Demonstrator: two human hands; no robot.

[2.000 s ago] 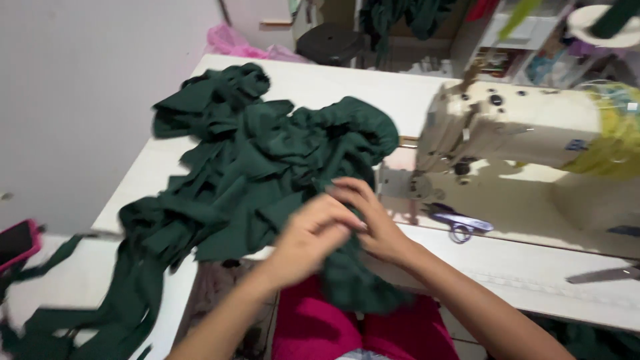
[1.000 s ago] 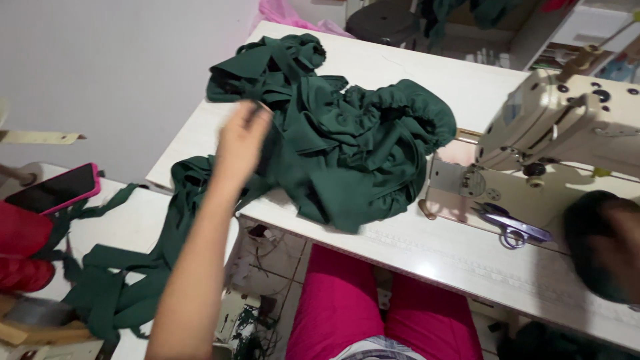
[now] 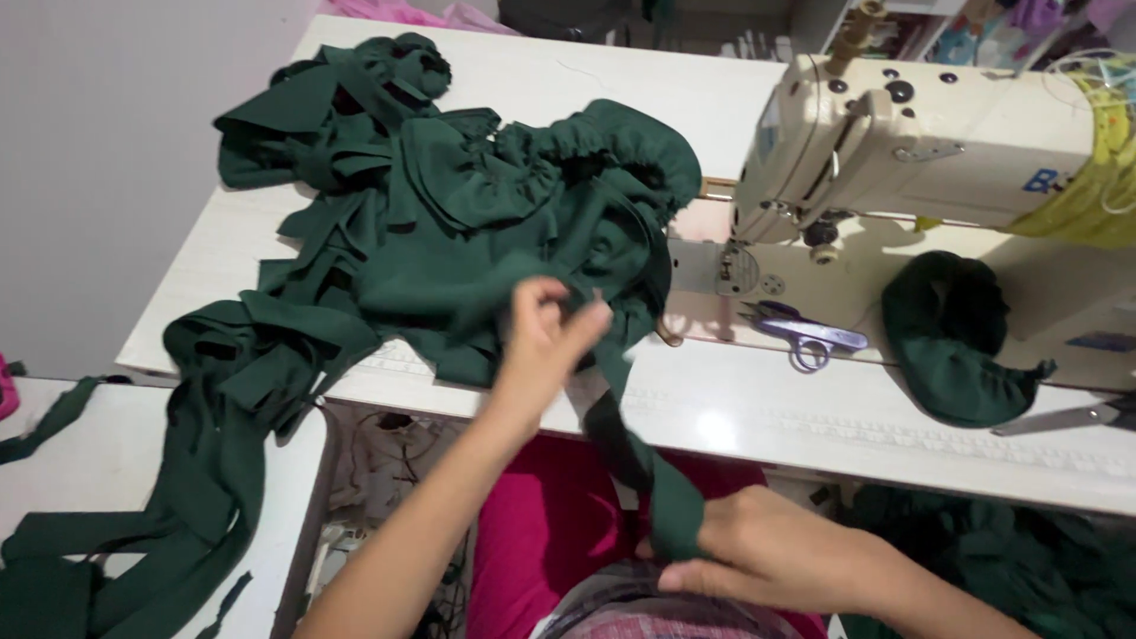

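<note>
A large heap of dark green fabric [image 3: 461, 257], partly gathered into ruffles, lies on the white sewing table. At its front edge is my left hand [image 3: 550, 342], blurred, with thumb and fingers bent; whether cloth is between them cannot be told. A green fabric strip [image 3: 630, 453] hangs from the heap over the table edge, its lower end in my right hand [image 3: 754, 550], above my lap. Right of the heap stands a sewing machine [image 3: 923, 142]. Purple-handled thread snips [image 3: 803, 333] lie before its presser foot [image 3: 735, 266]. A gathered green fabric ring [image 3: 958, 346] rests farther right.
Metal scissors [image 3: 1065, 419] lie at the right beside the ring. A printed ruler scale [image 3: 932, 448] runs along the table's front. More green strips [image 3: 213, 470] trail onto a lower white table [image 3: 80, 479] at left. Dark green cloth [image 3: 1003, 559] lies below at right.
The gathered ring, under my right hand at the far right a second ago, now lies released by the machine. My right hand has come back over my lap and taken the strip. My left hand has moved right.
</note>
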